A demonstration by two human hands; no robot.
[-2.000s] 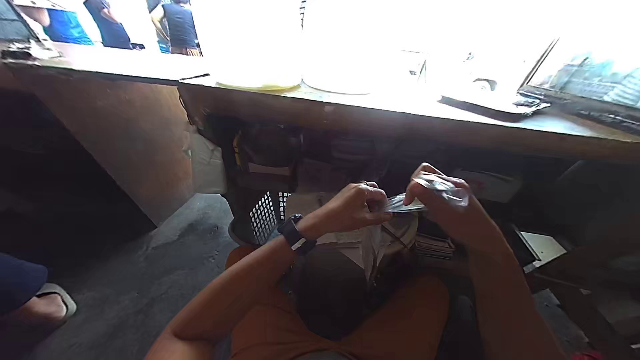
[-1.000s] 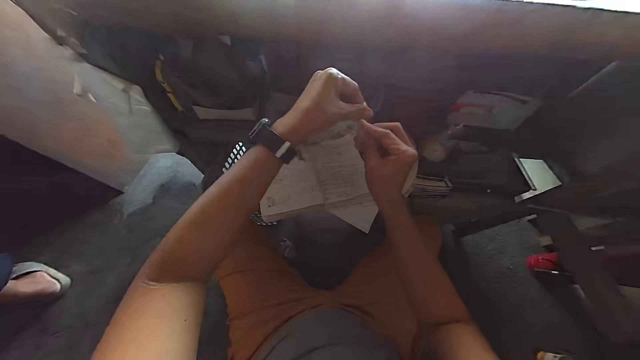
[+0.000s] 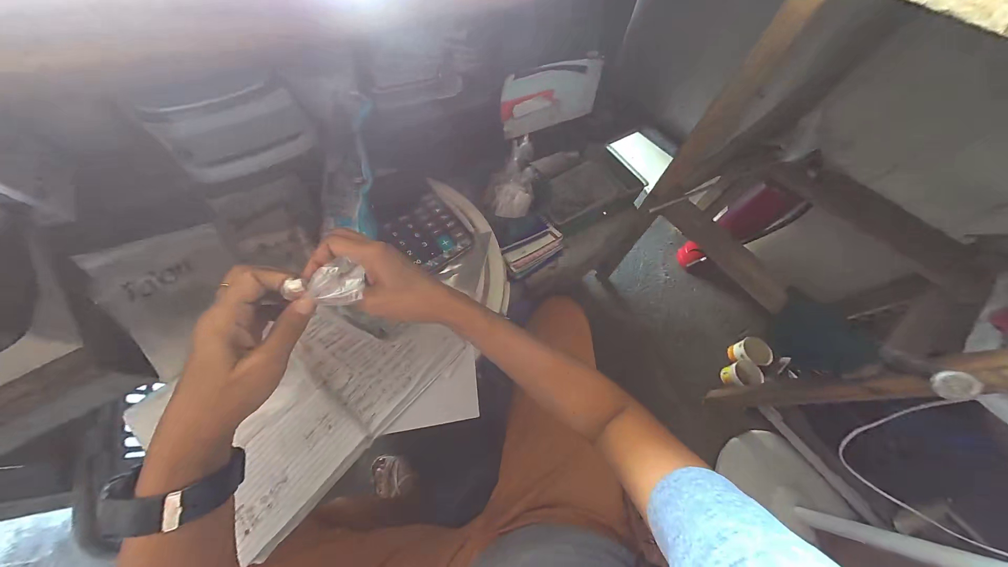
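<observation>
A small clear plastic bag is bunched up between my hands, above an open notebook with handwritten pages. My left hand, with a dark watch on its wrist, pinches the bag's whitish twisted end between thumb and fingers. My right hand grips the crumpled body of the bag, its fingertips close to the left ones. A calculator lies just beyond my right hand. Near my lap, below the notebook, sits a small clear wrapped item; its contents cannot be told.
A sheet with writing lies left of the hands. Another clear plastic bag is beyond the calculator. Wooden bars cross at the right, near two paper cups and a pale stool. A white cable loops at lower right.
The view has turned down and to the right. Both hands stay close together; the plastic, stretched between them two seconds ago, is now bunched. The calculator now shows.
</observation>
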